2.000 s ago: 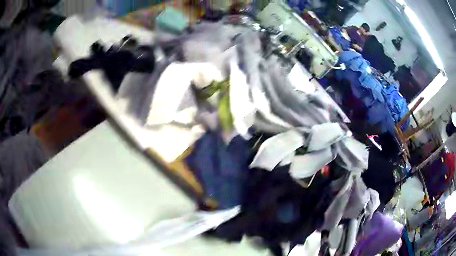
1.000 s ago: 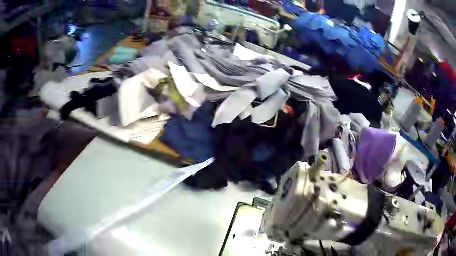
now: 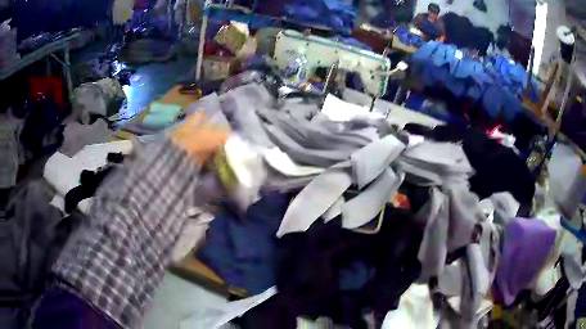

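A checked sleeve reaches in from the lower left, and my left hand, blurred, is at its end over the left part of a cloth heap. Beside its fingers are a white piece and a mustard strip; blur hides whether the hand grips them. Long grey strips lie heaped to the right, with pale grey flat pieces fanned on top. Navy cloth and black cloth lie in front. My right hand is out of the picture.
A purple cloth hangs at the right. A white strip lies on the white table. Behind are a cream machine, blue cloth and a person. A red crate stands far left.
My left arm has come in from the lower left onto the heap. The view has shifted, and the sewing machine head seen earlier at lower right is out of the picture.
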